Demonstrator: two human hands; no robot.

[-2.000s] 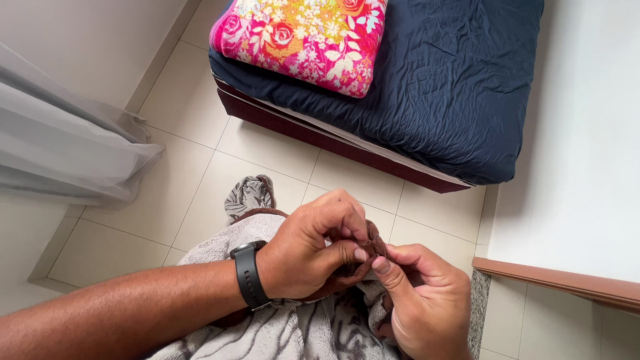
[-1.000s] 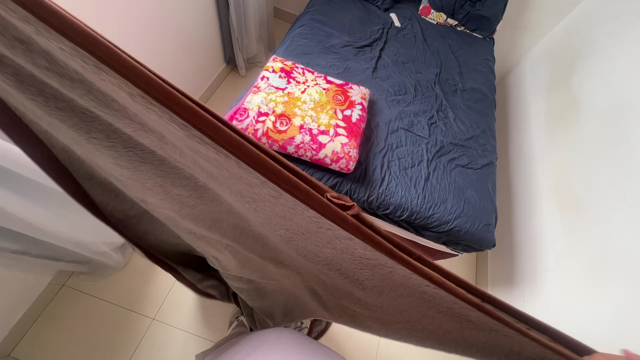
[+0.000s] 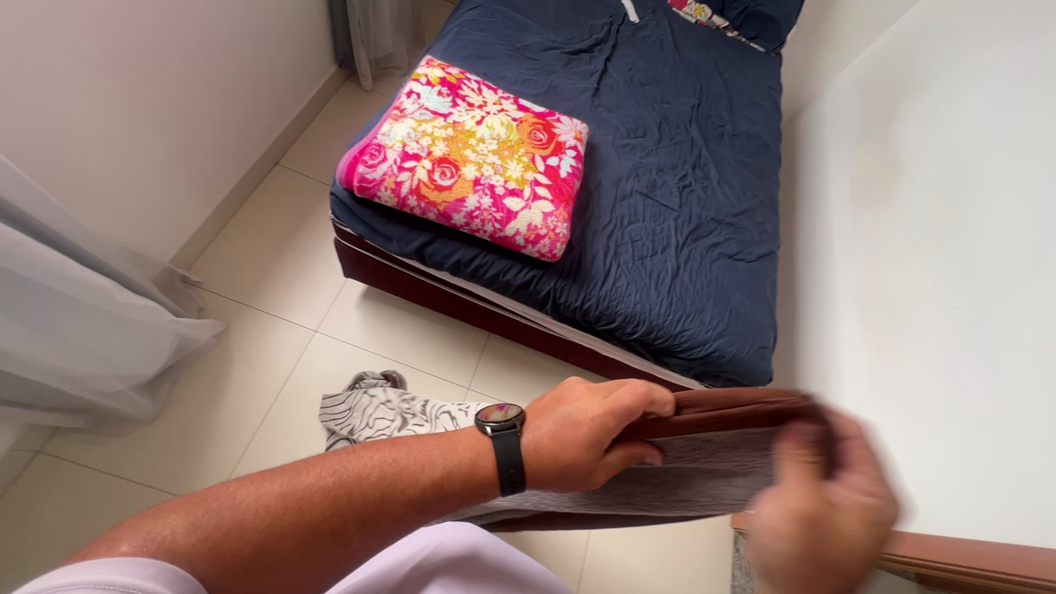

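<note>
A grey-brown blanket with brown edging [image 3: 718,462] is held up low in the head view, its folded edge stretched between my hands. My left hand [image 3: 590,433], below a black wristwatch [image 3: 502,450], grips the edging with fingers over it and thumb underneath. At the lower right my right hand [image 3: 825,495] is blurred, closed around the other end of the folded edge. Part of a fabric with a wavy dark pattern [image 3: 396,417] shows behind my left forearm, over the floor.
Ahead stands a bed with a dark blue sheet [image 3: 685,190], a folded pink floral blanket [image 3: 487,157] on its near left part. Sheer curtains [image 3: 74,322] hang at left. A white wall [image 3: 949,247] and a brown wooden edge [image 3: 973,553] are at right.
One second ago the blanket spanned the view diagonally, spread wide; now it is gathered and lower, between my hands. My left hand, out of view then, shows now. The view has shifted somewhat.
</note>
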